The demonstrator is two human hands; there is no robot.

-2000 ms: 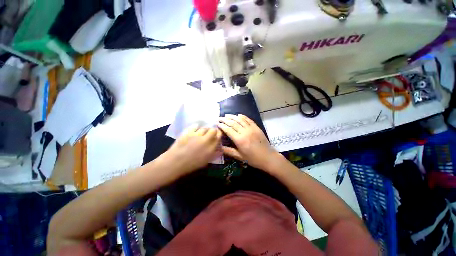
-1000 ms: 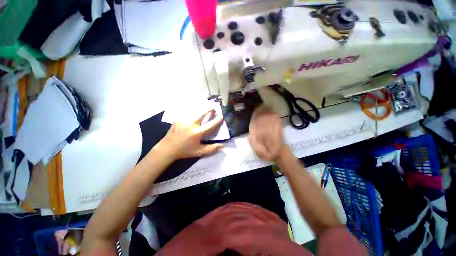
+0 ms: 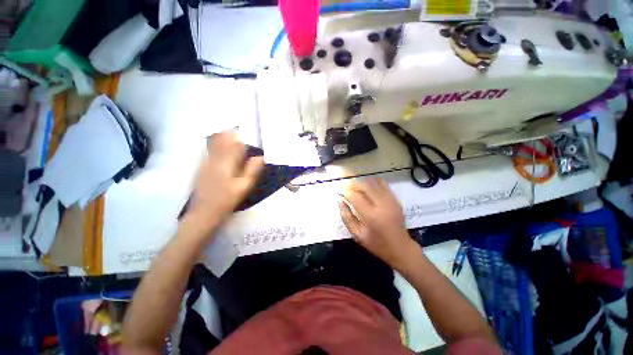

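Observation:
The sewing machine [image 3: 472, 76] stands across the table. A white-faced piece [image 3: 283, 135] lies at the presser foot [image 3: 339, 142], with a black panel [image 3: 274, 182] under and beside it. Black fabric also shows right of the foot. My left hand [image 3: 225, 173] is blurred, over the left part of the black panel; its fingertips are unclear, so I cannot tell whether it grips the fabric. My right hand [image 3: 373, 211] is on the bare table in front of the needle area, fingers loosely apart, holding nothing visible. A pale piece [image 3: 221, 255] hangs at the table's front edge below my left forearm.
Black-handled shears [image 3: 427, 161] lie right of the needle, orange-looped snips [image 3: 533, 161] farther right. A stack of cut pieces [image 3: 94, 152] lies left, more pieces [image 3: 170, 48] behind. Blue crates [image 3: 503, 284] stand below. A pink holder [image 3: 300, 24] tops the machine.
My left hand has moved left, away from the foot. My right hand has come down onto the table. The white-faced piece now stands taller beside the machine head, and the black panel is turned.

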